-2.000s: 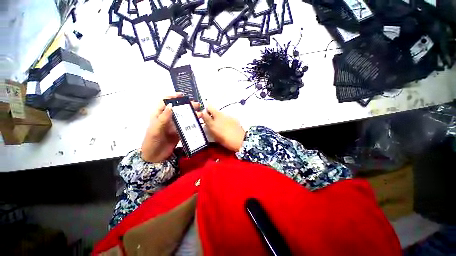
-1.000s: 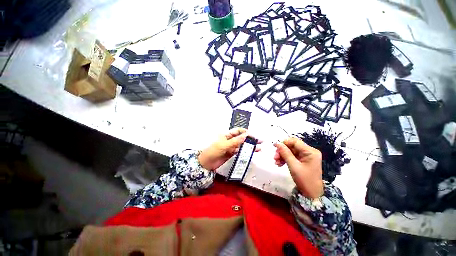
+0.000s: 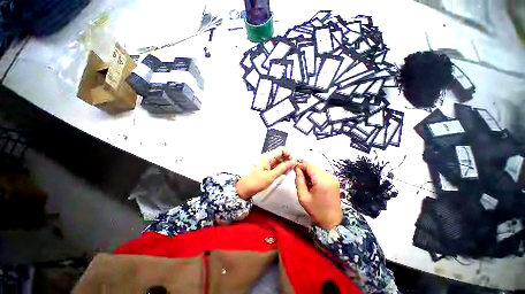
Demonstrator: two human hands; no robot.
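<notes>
My left hand [image 3: 266, 174] pinches a hang tag [image 3: 280, 182], turned nearly edge-on so only a narrow pale strip shows. My right hand [image 3: 320, 192] is closed at the fingertips and meets my left fingertips at the tag's upper end. A thin string seems to be between its fingers; it is too small to see clearly. A black hang tag [image 3: 274, 140] lies on the table just beyond my left hand. A tangled pile of black hang tag strings [image 3: 365, 185] lies right beside my right hand.
Loose heap of white-faced hang tags [image 3: 327, 73] beyond the hands. Spare string bundle [image 3: 425, 78] and dark tag pile [image 3: 466, 184] at right. Banded card stacks [image 3: 171, 95], cardboard box [image 3: 105, 86] and clear bag [image 3: 86, 43] at left. Green ring [image 3: 259, 30] at back.
My right hand has moved left from beside the string pile to meet my left hand. The held tag has turned from face-on to nearly edge-on. The view has shifted slightly.
</notes>
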